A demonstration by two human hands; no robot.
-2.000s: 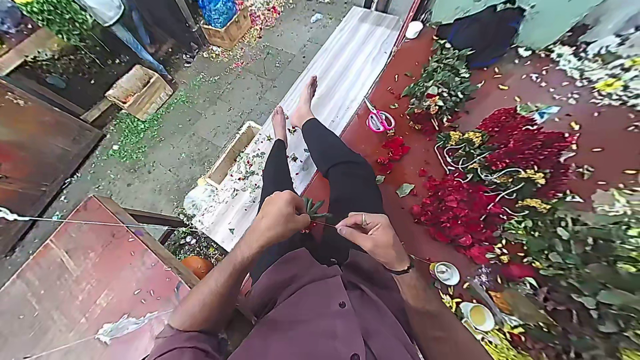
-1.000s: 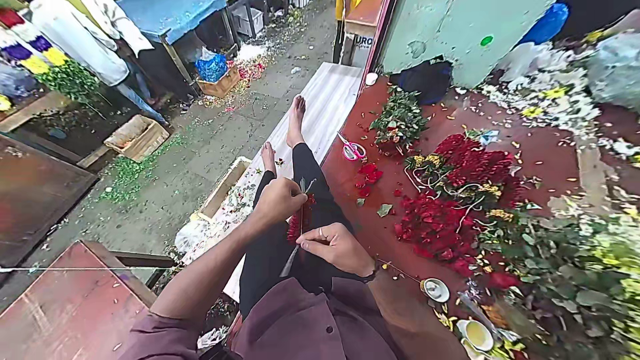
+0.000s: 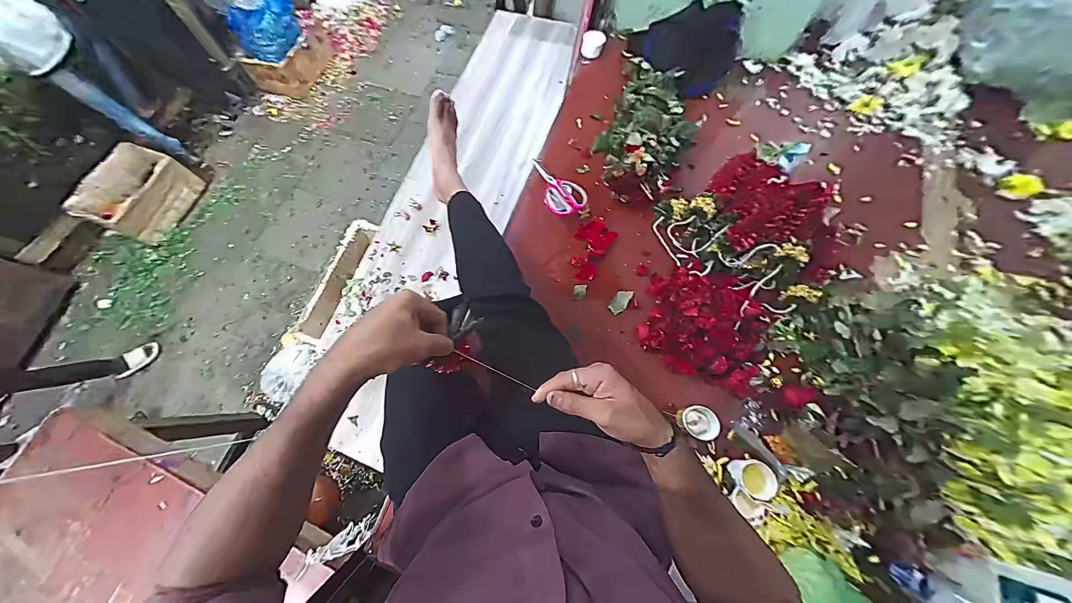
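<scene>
Over my lap, my left hand point(image 3: 406, 335) pinches a small bunch of dark green leaves point(image 3: 463, 320) with red petals point(image 3: 445, 363) just below it. A thin thread point(image 3: 498, 371) runs taut from there to my right hand point(image 3: 607, 402), which grips it between thumb and forefinger. To the right on the red surface lie scissors with pink and white handles point(image 3: 565, 197), loose red petals point(image 3: 596, 237), a large heap of red petals point(image 3: 703, 322) and red garlands point(image 3: 766, 201) with white cords and yellow flowers. What my curled fingers cover is hidden.
Leafy stems point(image 3: 645, 126) lie beyond the scissors, and a pile of green leaves point(image 3: 871, 385) spreads at right. Small round containers point(image 3: 700, 422) stand near my right forearm. A white board point(image 3: 511, 109) lies under my outstretched leg. A red table point(image 3: 92, 511) and another person's foot point(image 3: 138, 358) are at left.
My hands have moved apart since one second ago, with the thread now stretched between them. One of my feet, seen earlier beside the other, no longer shows. A foot has appeared at left.
</scene>
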